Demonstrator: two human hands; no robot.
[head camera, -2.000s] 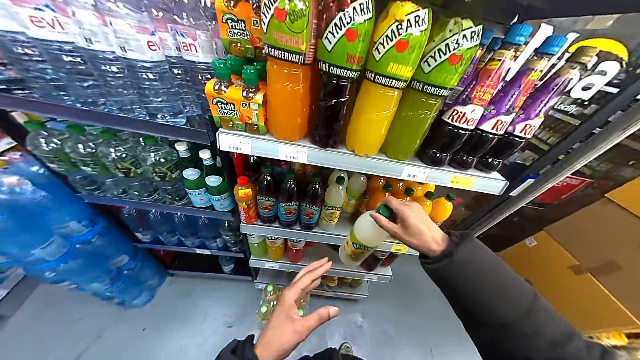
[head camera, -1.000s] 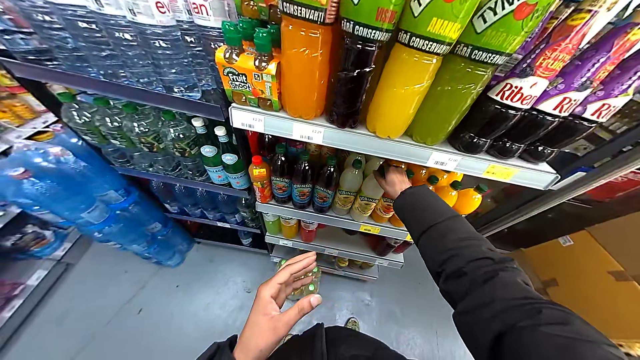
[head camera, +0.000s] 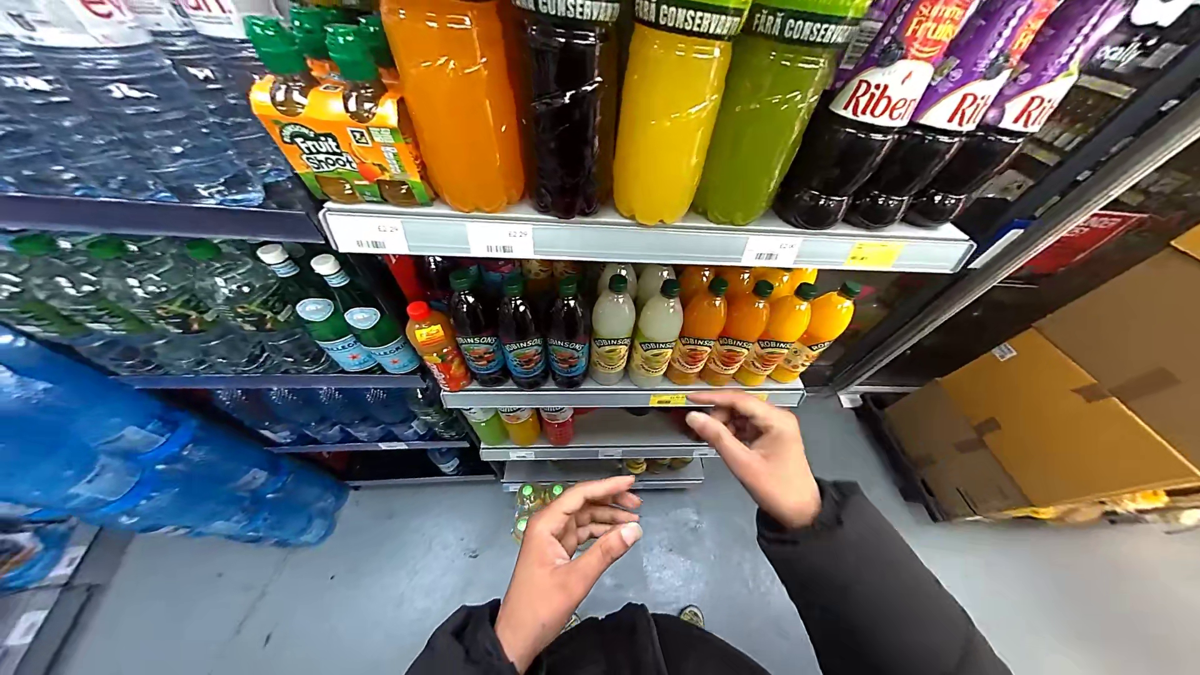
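Observation:
My right hand (head camera: 761, 452), fingers curled and apart, holds nothing and hovers in front of the shelf edge (head camera: 619, 398) below the Robinsons bottles. My left hand (head camera: 574, 553) is also empty, lower and to the left, palm facing inward above the floor. On that shelf, a pale Robinsons bottle (head camera: 655, 336) with a green cap stands upright beside another pale one (head camera: 612, 330). Orange Robinsons bottles (head camera: 698, 333) stand to their right, and dark ones (head camera: 522, 333) to their left. A small orange bottle with a red cap (head camera: 437, 347) is at the row's left end.
Large juice bottles (head camera: 661, 122) and a Fruit Shoot pack (head camera: 342, 150) fill the shelf above. Blue-wrapped water packs (head camera: 169, 459) stand at left, cardboard boxes (head camera: 1059, 422) at right. A pack of green-capped bottles (head camera: 530, 502) sits on the floor (head camera: 403, 572) by the lowest shelf.
My right hand held a pale bottle off the shelf two seconds ago, then reached into the row. It has let go and drawn back, and the bottle stands in the row. My left hand remains empty.

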